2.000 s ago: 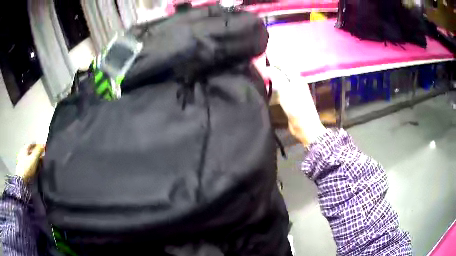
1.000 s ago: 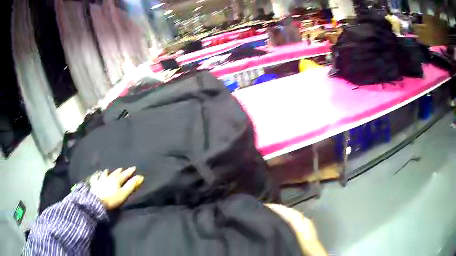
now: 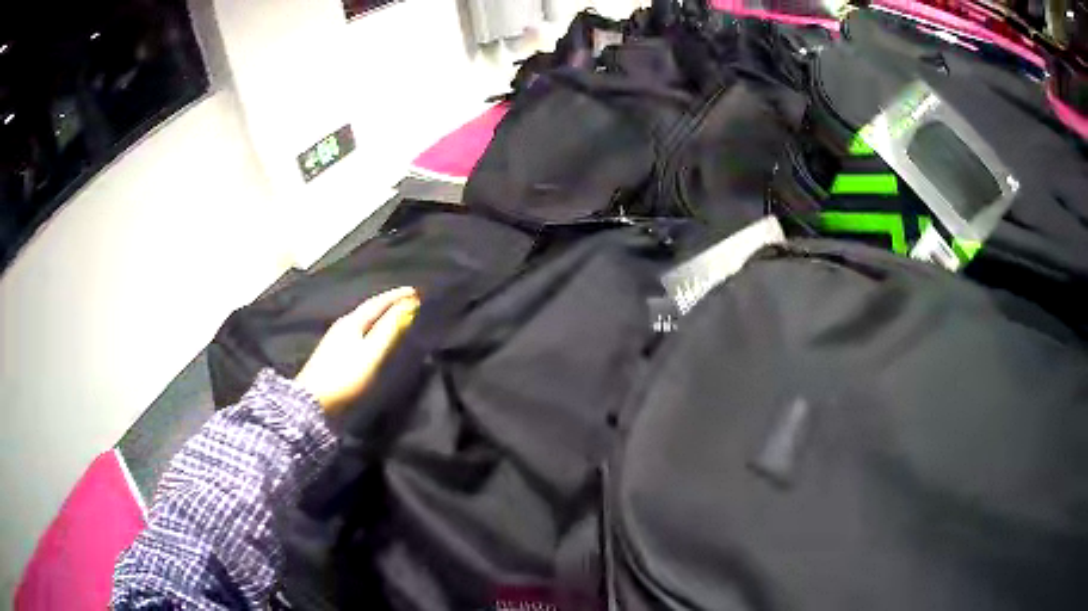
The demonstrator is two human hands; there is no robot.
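Note:
My left hand (image 3: 362, 344), bare below a purple checked sleeve, lies on a dark backpack (image 3: 477, 298) at the left of the pile. Its fingers are close together and its palm side is hidden, so I cannot tell whether it grips the fabric. My right hand is not in view. A large round-topped black backpack (image 3: 859, 418) lies at the right, with a small dark patch on its front. A pale tag (image 3: 728, 263) stands at its top edge. Behind it are a green-striped tag (image 3: 865, 203) and a grey square tag in a pale frame (image 3: 954, 167).
More black backpacks (image 3: 573, 143) lie behind, up to the top edge. Pink tabletop shows at the lower left (image 3: 84, 537) and behind the pile (image 3: 465, 146). A white wall (image 3: 239, 155) with a green sign (image 3: 326, 154) and a dark window (image 3: 96, 107) stand at the left.
The view has turned left and down onto the pile. My left hand has left the tall backpack's front and now lies on another bag. My right hand has gone out of view.

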